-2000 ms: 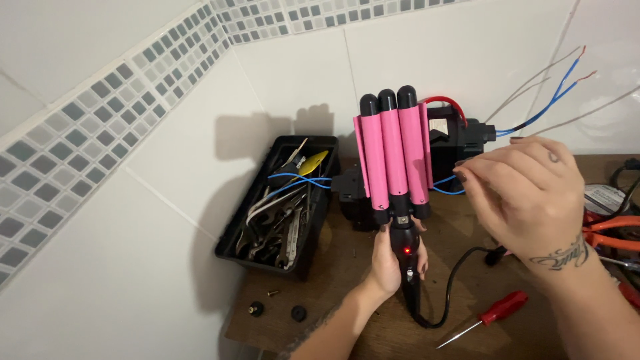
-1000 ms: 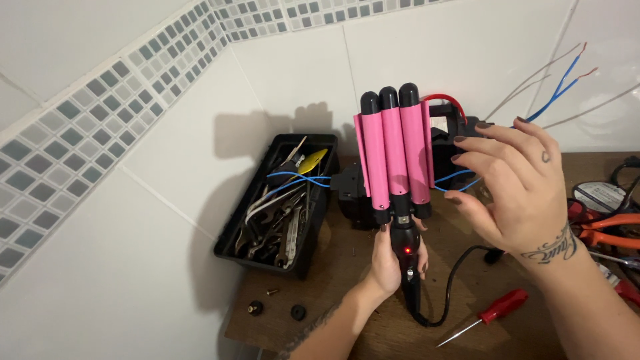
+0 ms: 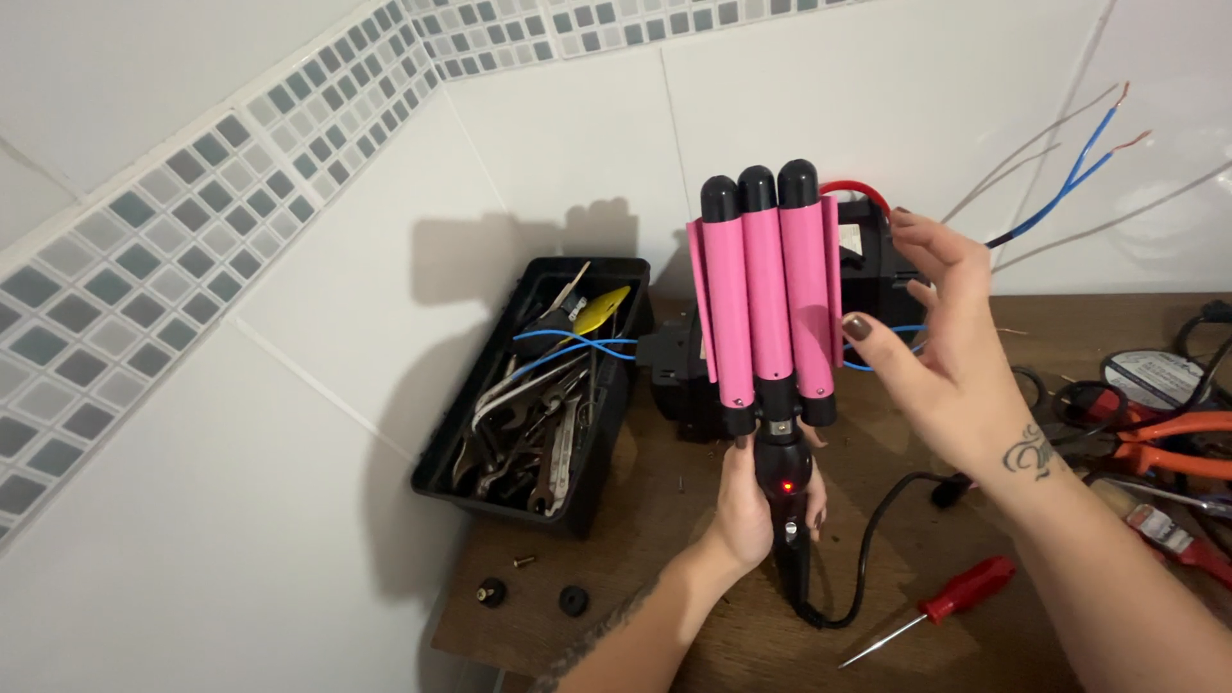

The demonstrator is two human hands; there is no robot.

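Observation:
My left hand [image 3: 753, 500] is closed around the black handle of a three-barrel hair waver [image 3: 766, 308] with pink barrels and black tips. The waver points upward, and a red light glows on its handle. Just right of the barrels, my right hand [image 3: 938, 361] is raised with its fingers apart, holding nothing; whether its thumb touches the pink edge I cannot tell. Behind the waver is a black device [image 3: 871, 255] with a red curved part, partly hidden by the barrels and my right hand. A black cord [image 3: 871, 539] runs from the handle's lower end.
A black toolbox [image 3: 602, 462] of wrenches stands left on the wooden table [image 3: 674, 616]. Blue wires [image 3: 1068, 183] with bare copper ends rise at right. A red-handled screwdriver [image 3: 962, 589] lies near the front; orange-handled pliers [image 3: 1174, 443] and a paintbrush [image 3: 1179, 539] lie right. Small black round parts [image 3: 574, 601] lie front left.
My right hand, earlier with its fingers drawn together farther right, has opened and moved left toward the barrels. My left hand keeps its hold on the waver's handle.

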